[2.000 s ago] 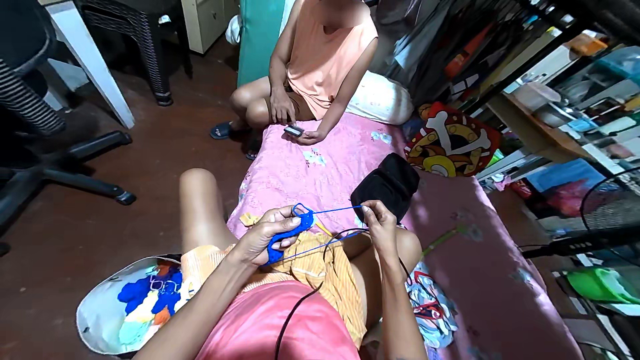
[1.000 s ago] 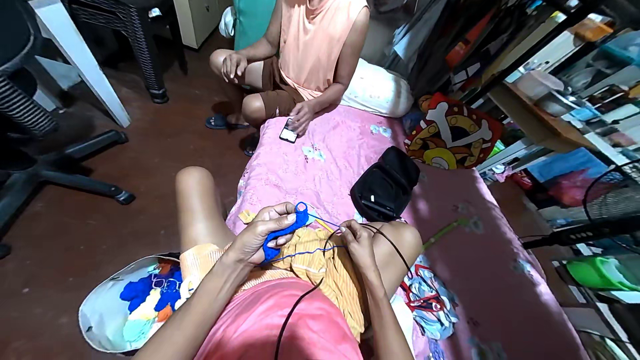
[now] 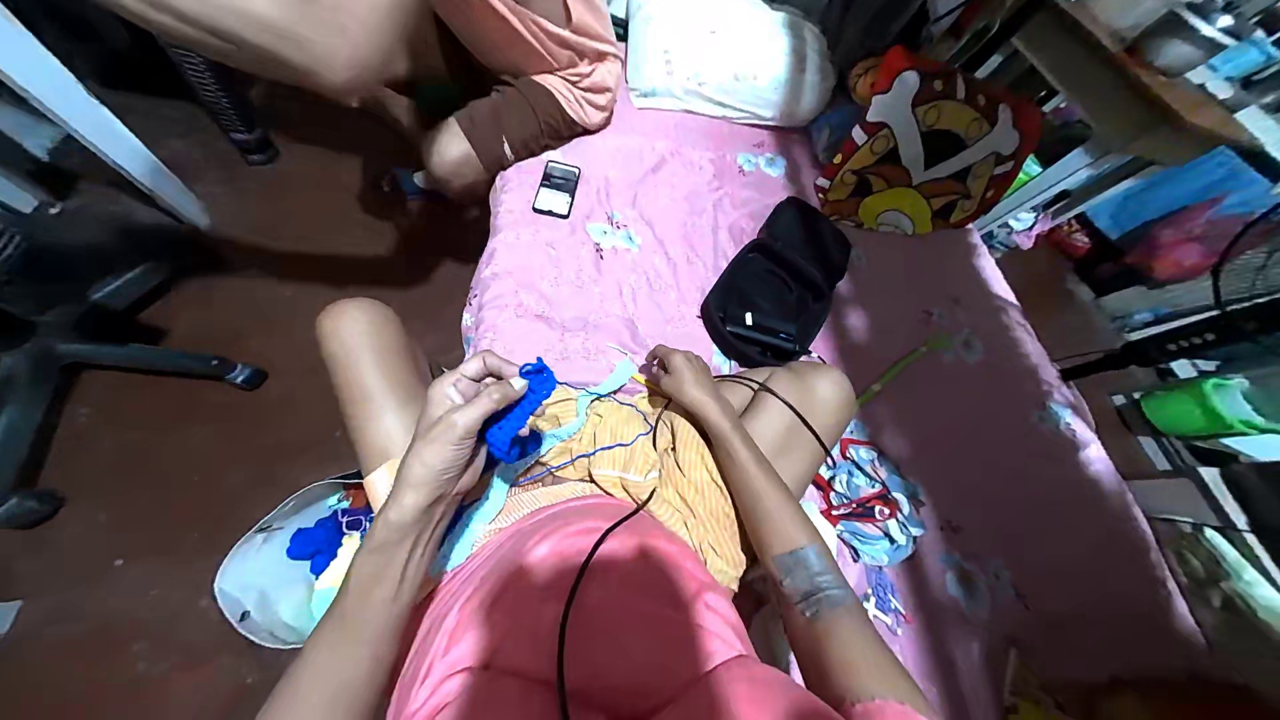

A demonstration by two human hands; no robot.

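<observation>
My left hand pinches a narrow strip of blue crochet work above my lap. Loose blue yarn runs from it over the yellow striped cloth on my thighs. In my right hand, a little to the right and apart from the strip, is a slim yellow-handled tool, seemingly a crochet hook; its tip is hard to make out. A light blue strip of material lies between the hands and down along my left forearm.
A phone, an open black case and a white pillow rest on the pink bed. Another person is at its far left. A bag of yarn stands by my left leg. A black cable crosses my front.
The phone, held by the other person before, now lies on the bed, and that person has leaned left. My right hand has let the blue yarn go slack. The view has tilted down.
</observation>
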